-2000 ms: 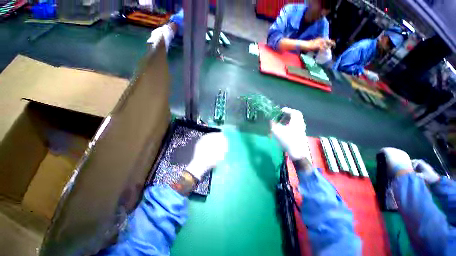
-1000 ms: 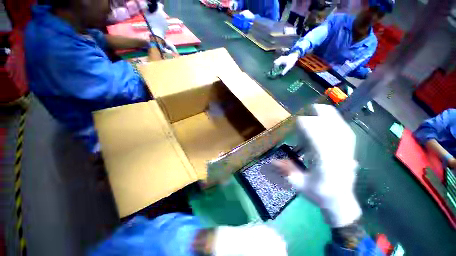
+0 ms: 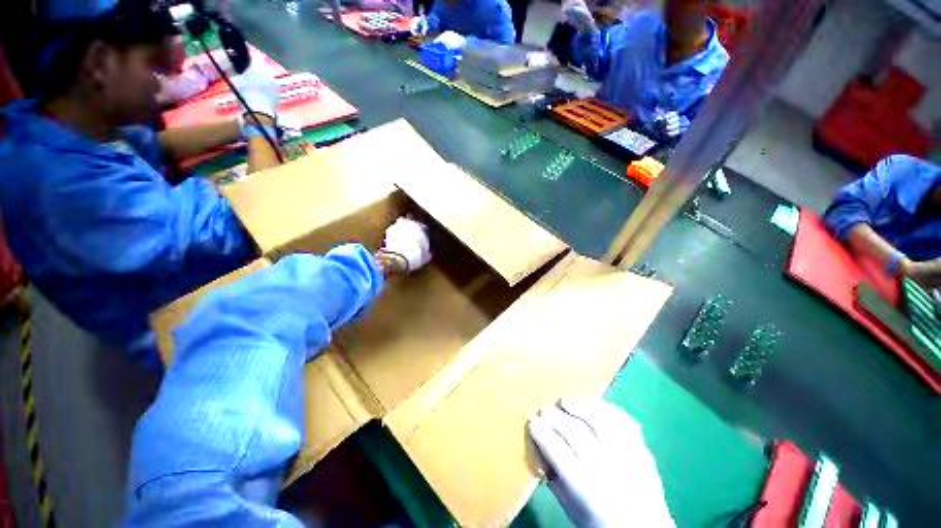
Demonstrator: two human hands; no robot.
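Note:
A large open cardboard carton stands in front of me. My left hand, in a white glove, reaches down inside it near the back wall. Its fingers are small and partly hidden, so I cannot tell whether it holds anything. My right hand, also gloved, grips the lower right edge of the carton's near right flap, which lies folded outward. The screw tray is not visible.
Two green circuit boards lie on the dark green bench right of the carton. A red mat with pale bars is at the bottom right. A person in blue is close at left. A metal post rises behind the carton.
The view has shifted over the carton. My left hand has moved from the bottom edge into the carton. My right hand has left the screw tray for the flap, which has swung outward.

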